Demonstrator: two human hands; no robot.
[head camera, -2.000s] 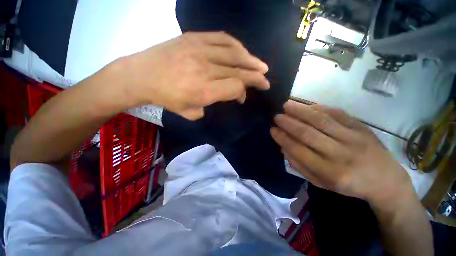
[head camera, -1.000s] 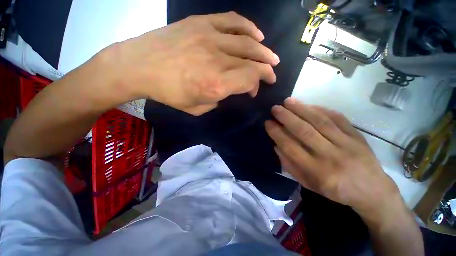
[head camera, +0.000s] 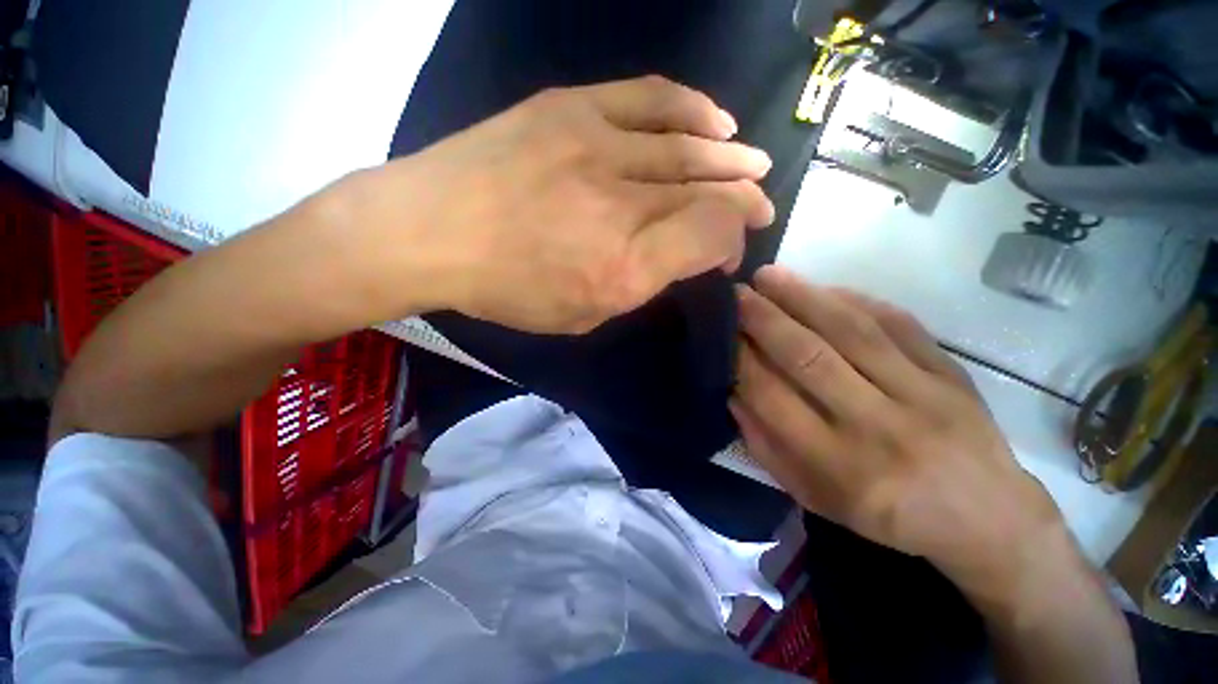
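A black fabric panel (head camera: 494, 74) lies across the white table (head camera: 287, 100) and hangs over the front edge towards the lap. My left hand (head camera: 588, 201) is on top of the panel, fingers bent, the thumb and fingertips near its right edge. My right hand (head camera: 868, 401) lies at the panel's right edge, fingertips against the fabric. The fabric is bunched between the hands. The sewing machine head (head camera: 1122, 134) is at the upper right, with a yellow piece (head camera: 831, 67) beside the needle area, next to the panel's edge.
Another dark fabric piece (head camera: 107, 80) lies at the upper left. Red plastic baskets (head camera: 314, 468) stand below the table edge at left. A ribbed clear knob (head camera: 1039, 267), yellowish scissor-like loops (head camera: 1135, 408) and a brown tray (head camera: 1162, 515) with metal bits are at right.
My left hand has moved slightly right and down, closer to my right hand. The panel has shifted and its lower part is now more gathered between the hands.
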